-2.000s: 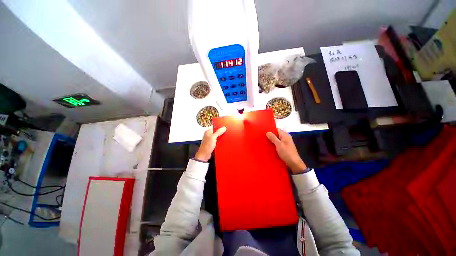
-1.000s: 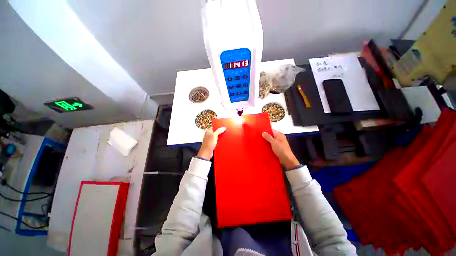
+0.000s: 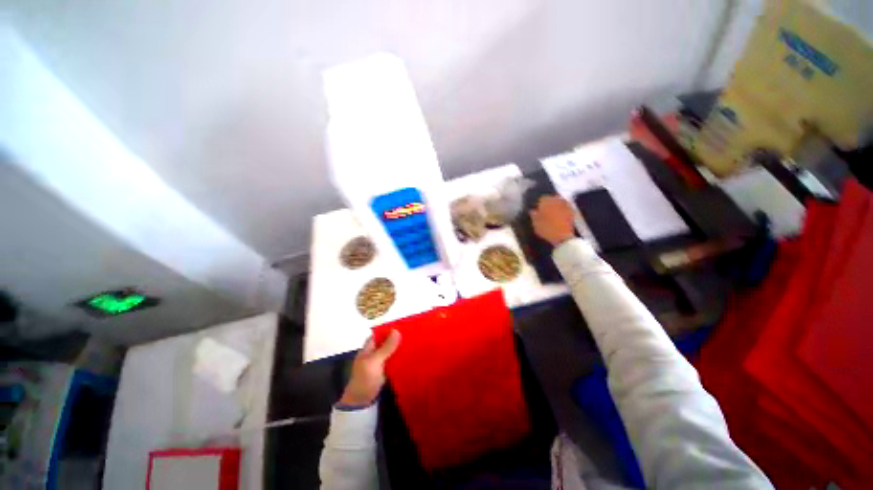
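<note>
The flat red piece (image 3: 459, 383) lies in front of the white machine (image 3: 383, 134), its top edge just below the machine's head. My left hand (image 3: 369, 368) pinches its upper left corner, thumb on top. My right hand (image 3: 552, 220) is off the piece, over the black surface (image 3: 627, 251) at the right. It covers the spot where the thin orange-brown stick lay, and whether its fingers hold the stick cannot be told. The machine has a blue keypad (image 3: 406, 234) with a blurred red display.
Cups of small brass-coloured parts sit left (image 3: 375, 298) and right (image 3: 499, 263) of the machine. A clear bag (image 3: 488, 212), paper (image 3: 641, 196) and phone (image 3: 605, 220) are right. Red sheets (image 3: 814, 335) are stacked lower right. A pale red-bordered piece (image 3: 191, 471) lies lower left.
My right hand has let go of the red piece and moved up and right to the black surface. The red piece has come away from the machine's head. The view has shifted.
</note>
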